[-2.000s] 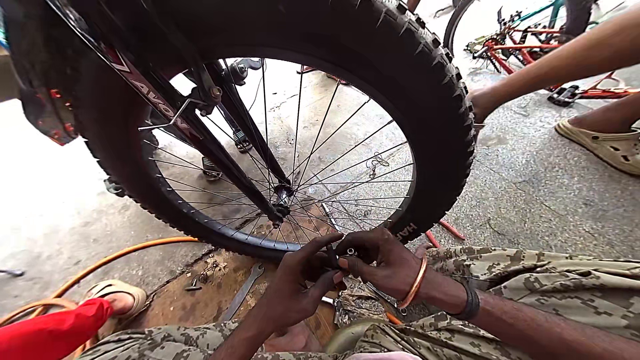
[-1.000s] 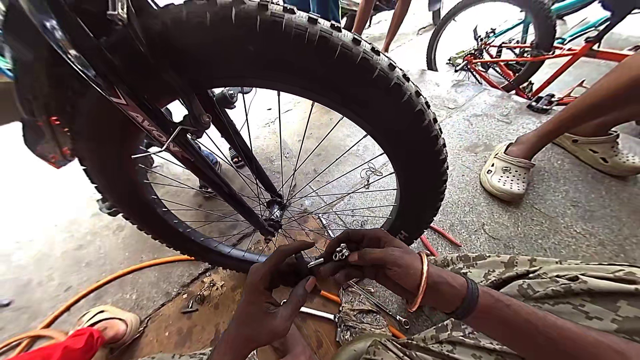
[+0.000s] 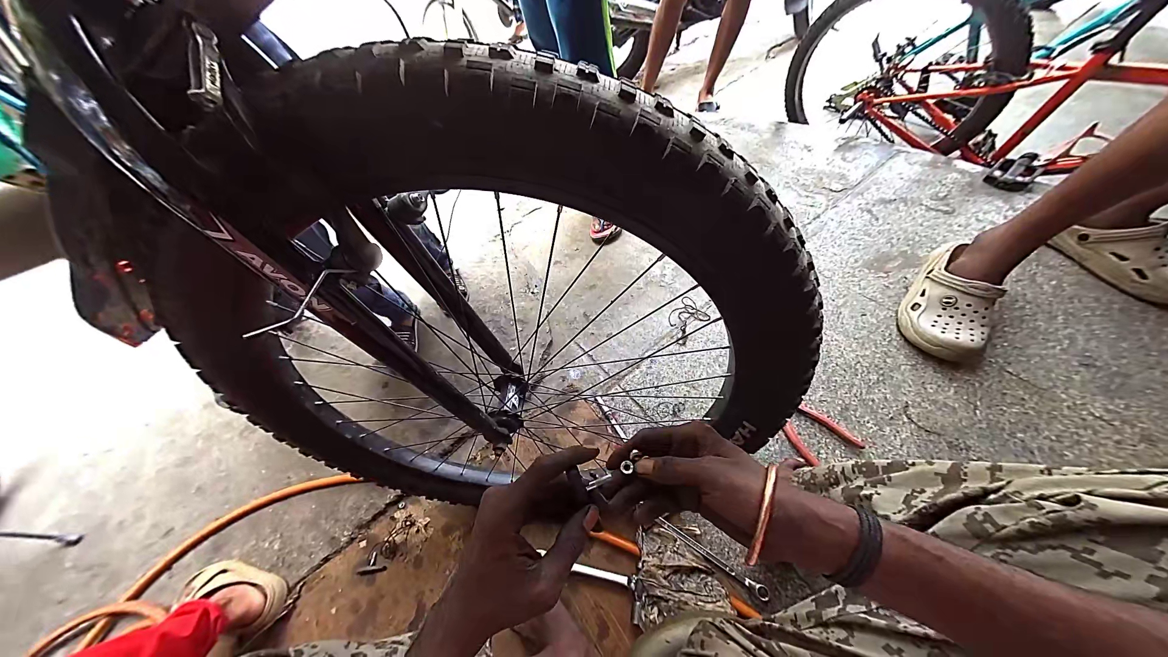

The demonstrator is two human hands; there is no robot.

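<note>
My left hand (image 3: 529, 547) pinches a small dark part with a bright metal piece (image 3: 595, 480) between thumb and fingers. Close beside it, my right hand (image 3: 693, 479) holds a small metal nut or fitting (image 3: 628, 466) at its fingertips; its exact kind is unclear. Both hands are just below the rim of a bicycle front wheel, whose knobby black tyre (image 3: 593, 137) fills the middle of the view. The wheel's hub (image 3: 509, 392) sits between the dark fork legs (image 3: 401, 365). Fingers partly hide the held parts.
A wooden board (image 3: 365, 593) lies below, with a wrench (image 3: 712, 552), a chrome tool (image 3: 598, 574) and a small dark bolt (image 3: 372, 563). An orange hose (image 3: 228, 511) curves at left. A person's clog (image 3: 949, 306) stands at right, near red pliers-like handles (image 3: 826, 424). A red bicycle (image 3: 1013, 82) lies behind.
My hands remain close together around the small parts. The metal fitting at my right fingertips, hidden two seconds ago, now shows. The view has shifted toward the background.
</note>
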